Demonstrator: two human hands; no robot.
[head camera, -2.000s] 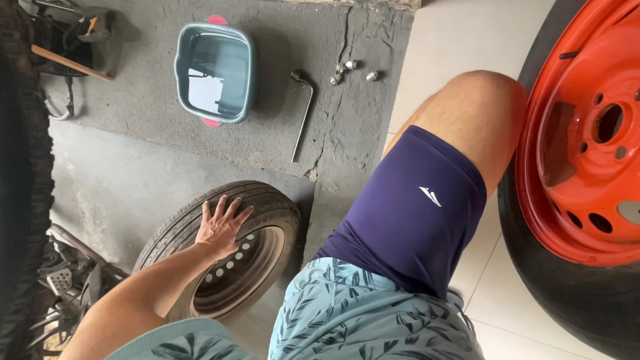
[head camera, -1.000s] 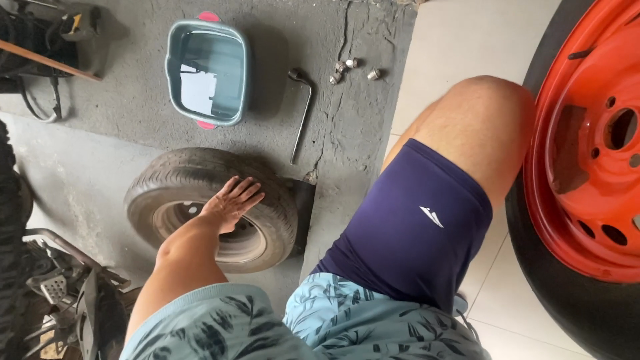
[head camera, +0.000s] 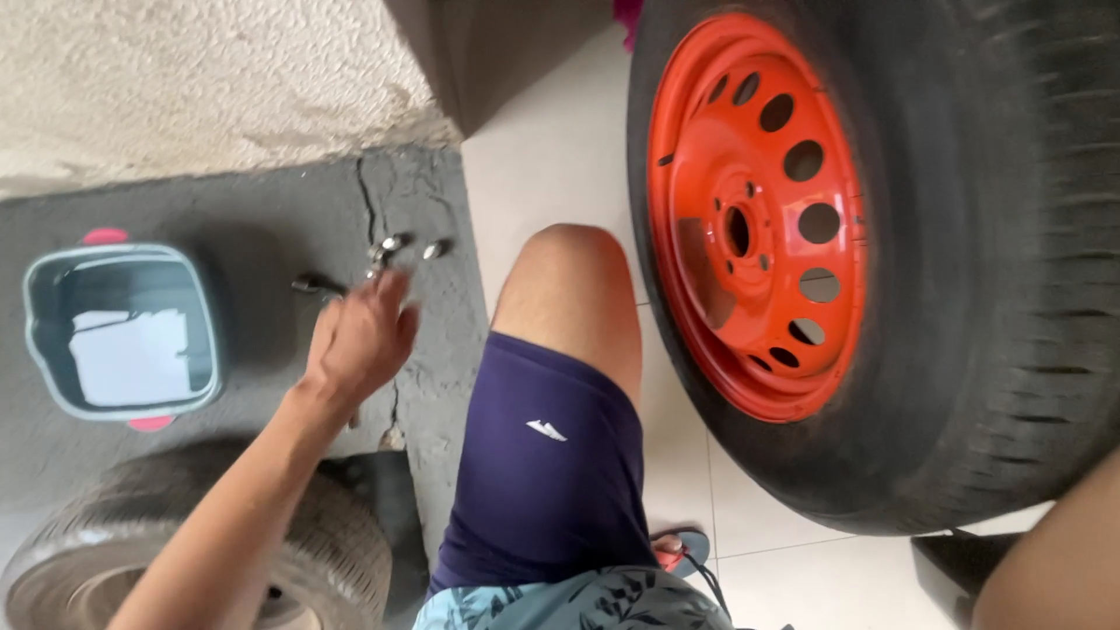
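My left hand (head camera: 363, 337), blurred, reaches over the grey floor with its back up and fingers bunched. Its fingertips are beside several metal wheel nuts (head camera: 385, 251). Under the hand lies an L-shaped wheel wrench; its socket end (head camera: 306, 283) shows to the left of the fingers, and most of its shaft is hidden. Whether the fingers touch the wrench or a nut I cannot tell. Below my forearm is a used tyre (head camera: 341, 525) on a steel wheel. My right hand is not visible; bare skin at the lower right corner cannot be told as arm or leg.
A blue-grey plastic basin (head camera: 214, 350) with pink handles holds liquid at the left. A large tyre (head camera: 945, 332) with an orange steel rim (head camera: 822, 350) stands close at the right. My knee (head camera: 569, 271) is between them. A rough wall (head camera: 219, 79) borders the floor.
My left hand has left the used tyre and moved over to the wrench and nuts. Earlier, that tyre shifted under the hand. The view has swung right, showing more of the orange-rimmed wheel.
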